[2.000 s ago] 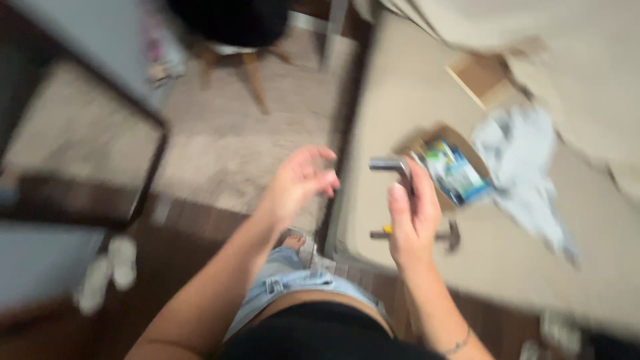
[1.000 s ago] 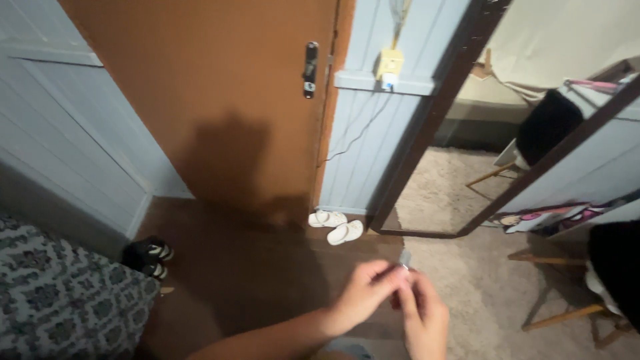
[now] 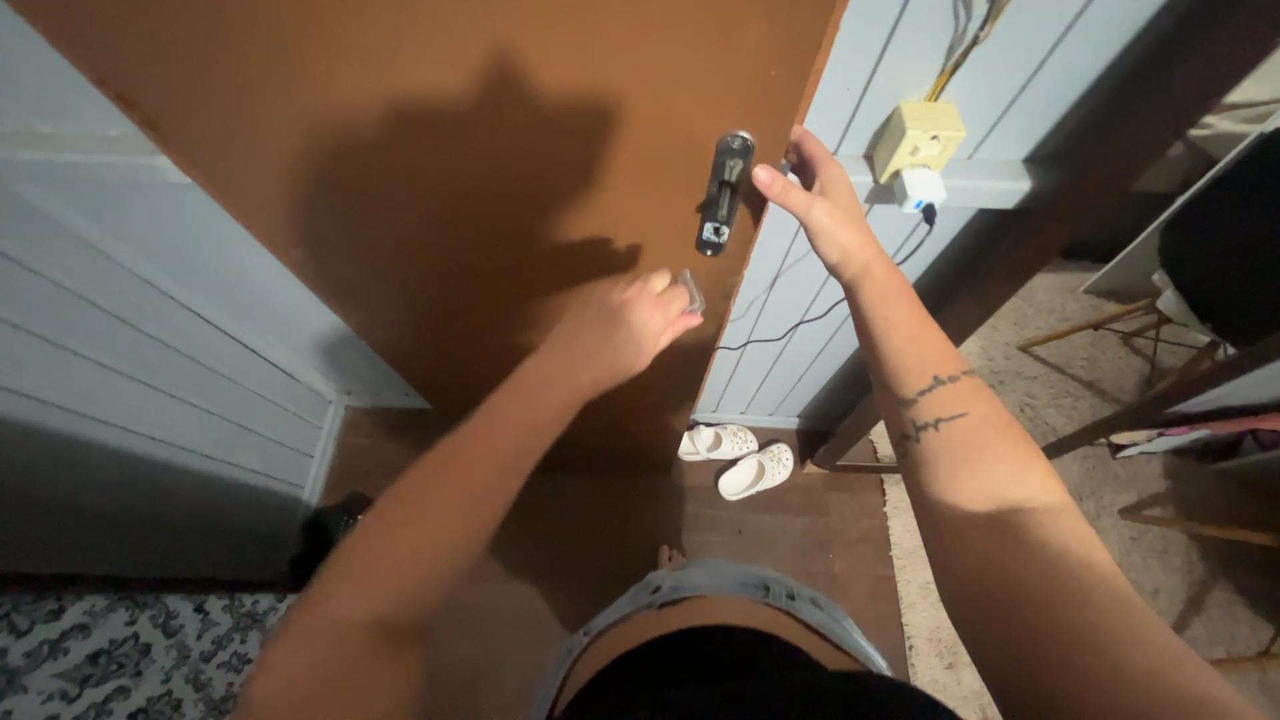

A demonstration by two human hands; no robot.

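Low in front of the brown door (image 3: 450,150), my left hand (image 3: 640,325) pinches a small shiny piece (image 3: 692,291), mostly hidden by the fingers. The dark lock plate (image 3: 725,190) sits upright near the door's right edge, with a light patch around its lower hole. Beside the plate, my right hand (image 3: 820,205) is at the door's edge, thumb over the front face and fingers curled near the edge. A small greyish part shows between thumb and fingers; whether that hand grips it or the door edge is unclear.
Right of the door, a yellow socket box (image 3: 918,140) holds a white plug adapter (image 3: 920,188) with a dark cable. White clogs (image 3: 757,472) lie on the floor below. A dark-framed mirror (image 3: 1110,150) leans at right, and a patterned fabric (image 3: 120,650) lies at lower left.
The view has swung from the bed to the door and come closer to it. My hands, together one second ago, are apart; the right one has risen to the door's edge.
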